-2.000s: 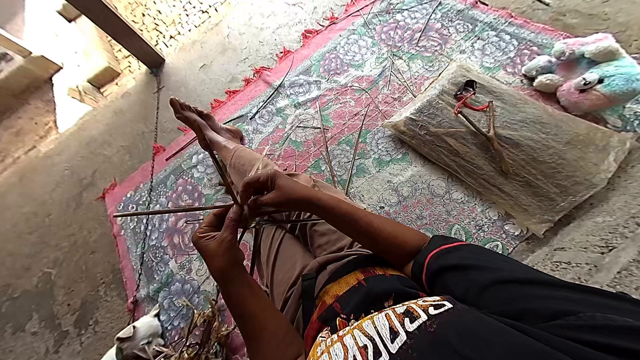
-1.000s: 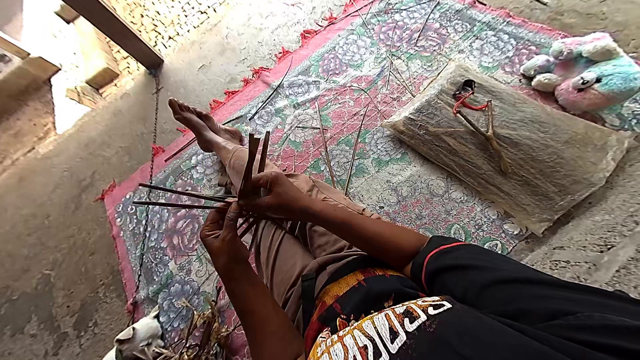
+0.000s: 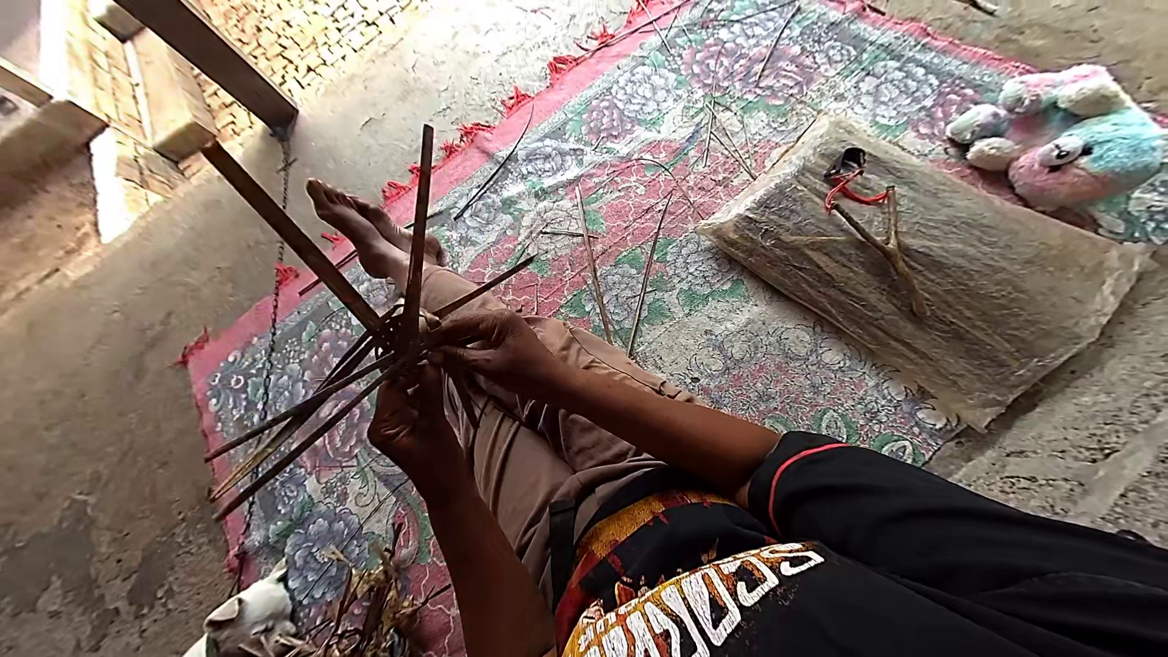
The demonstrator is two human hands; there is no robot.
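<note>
Several dark, flat woody strips (image 3: 301, 246) cross at a small woven centre (image 3: 399, 336) above my lap and fan out from it. My left hand (image 3: 411, 415) grips the crossing from below, its fingertips partly hidden by the strips. Coming in from the right, my right hand (image 3: 493, 347) pinches the strips at the same centre with thumb and fingers. Two strips point up and away, while others reach down to the left.
Loose thin sticks (image 3: 593, 265) lie on the floral rug (image 3: 639, 173). A plastic-wrapped board (image 3: 1004, 301) bears a forked stick slingshot (image 3: 881, 242). Beyond it is a plush toy (image 3: 1086, 146). A white animal (image 3: 251, 611) and dry plant stems (image 3: 374, 593) are at lower left. A chain (image 3: 274, 301) hangs from a beam (image 3: 219, 64).
The bundle of strips in my hands has turned and spread; its strips now fan out upward and to the lower left. Both hands remain at the crossing.
</note>
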